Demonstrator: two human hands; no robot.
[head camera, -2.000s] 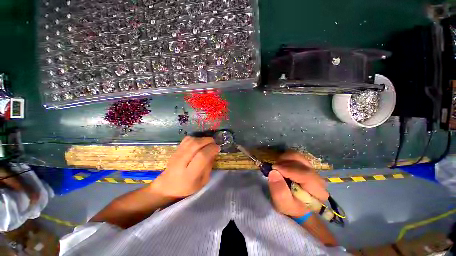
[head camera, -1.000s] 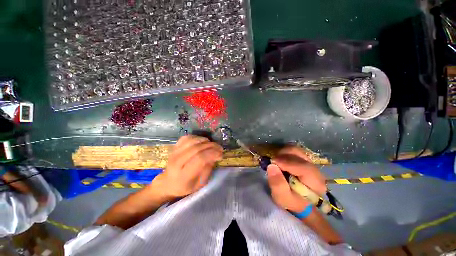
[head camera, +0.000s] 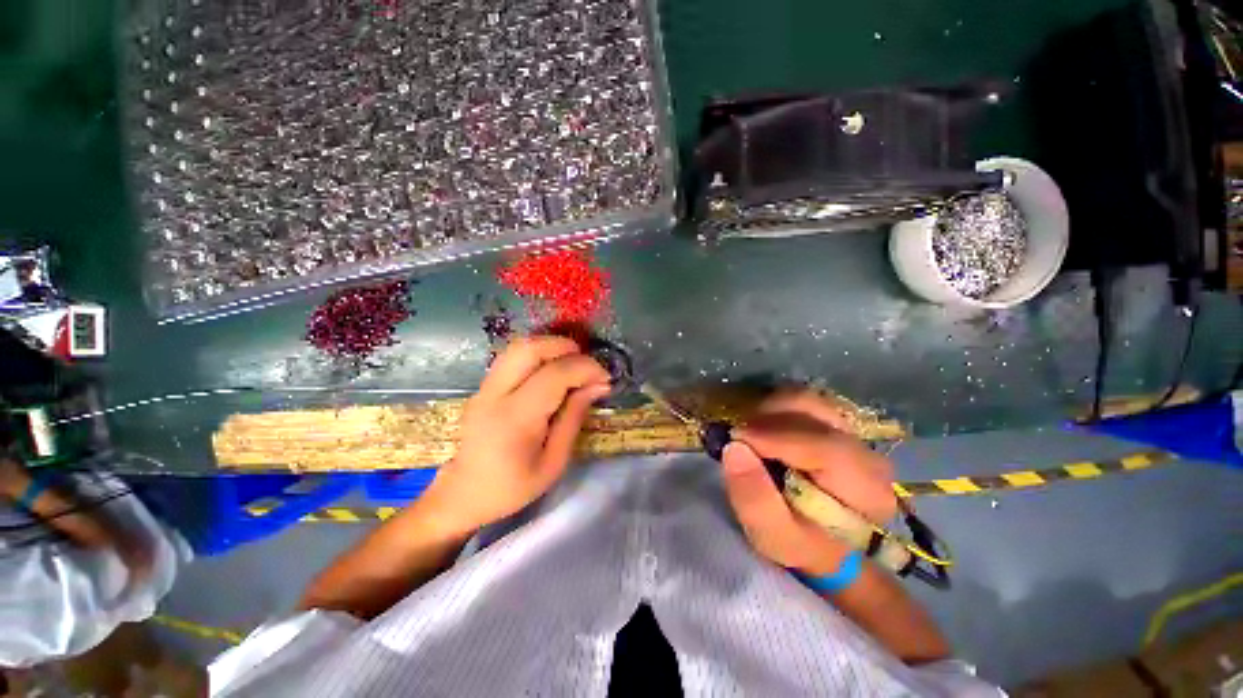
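Observation:
My left hand (head camera: 525, 420) pinches a small round unit (head camera: 612, 363) at its fingertips, above the wooden strip (head camera: 341, 436). My right hand (head camera: 804, 484) holds a soldering iron (head camera: 832, 516) like a pen, its thin metal tip pointing left at the unit; whether they touch is too small to tell. A thin solder wire (head camera: 177, 402) runs in from the left towards my left hand; its end is hidden there. A heap of bright red parts (head camera: 559, 284) lies just beyond my left hand. A dark red heap (head camera: 357, 316) lies left of it.
A large blister tray (head camera: 409, 137) full of shiny units lies at the back left. A black case (head camera: 845, 157) and a white cup (head camera: 1046, 232) of silvery bits stand at the right, beside a black box (head camera: 1131, 150) with cables. Another person's arm (head camera: 82, 525) shows at far left.
The view has shifted slightly. A second ago my left fingertips were lower, apart from the round unit; now they are at it. The iron stays in my right hand, its tip beside the unit.

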